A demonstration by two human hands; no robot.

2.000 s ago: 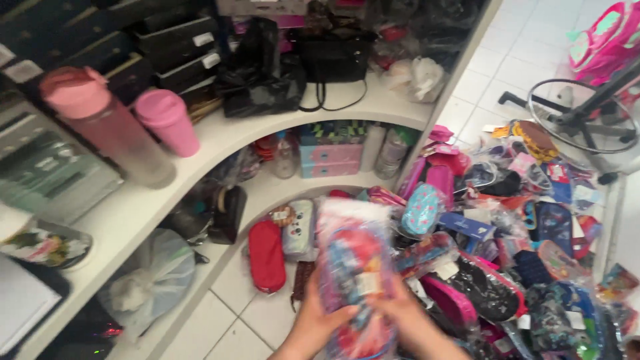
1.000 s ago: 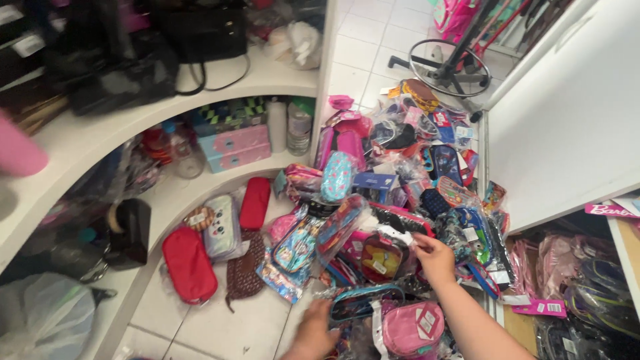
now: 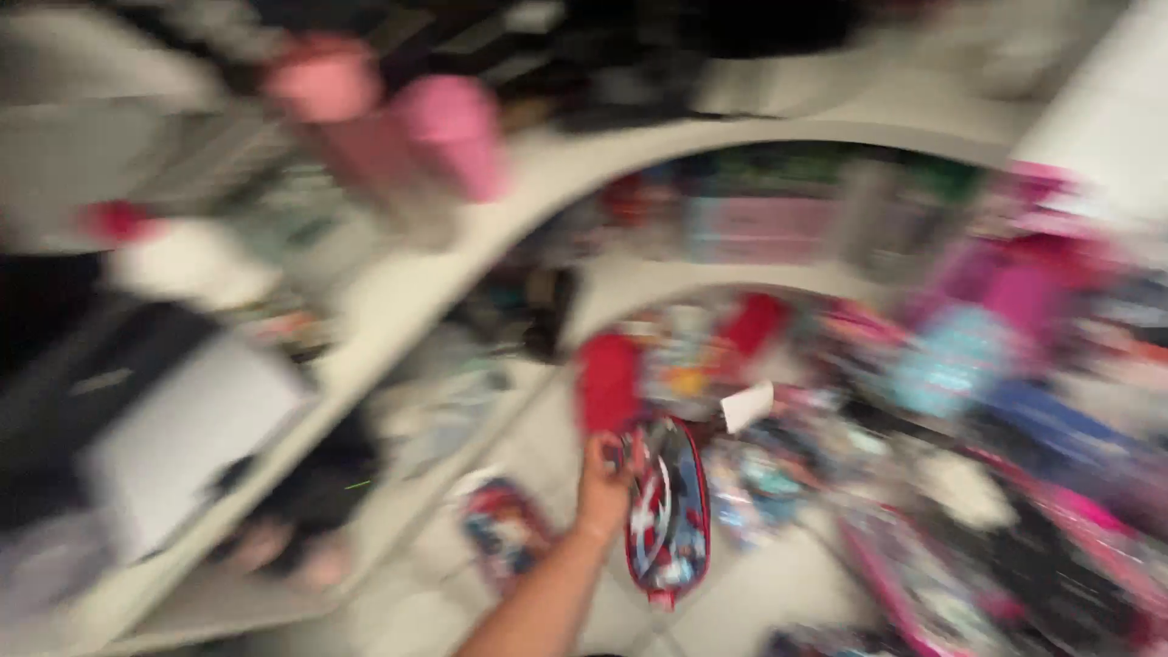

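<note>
My left hand (image 3: 607,474) reaches in from the bottom and is closed on the upper left edge of a dark blue and red patterned pencil case (image 3: 673,511) with red trim. A white tag (image 3: 747,406) shows just beyond it. Behind the hand lies a plain red pencil case (image 3: 609,381), with a second red case (image 3: 753,324) farther right. Another patterned case (image 3: 506,529) rests on the tiles left of my forearm. A light blue case (image 3: 949,360) lies among the pile at the right. My right hand is out of frame. The picture is strongly blurred.
A curved white shelf unit (image 3: 401,301) runs along the left and back, bearing a pink tumbler (image 3: 456,132) and a pink-lidded bottle (image 3: 321,78). A pink and blue box (image 3: 766,228) sits on the lower shelf. Bagged cases (image 3: 1049,547) cover the floor at right.
Both hands were over the pile one second ago; only my left hand shows now, holding a patterned case. A patterned case now lies on the tiles at left. The view has swung left.
</note>
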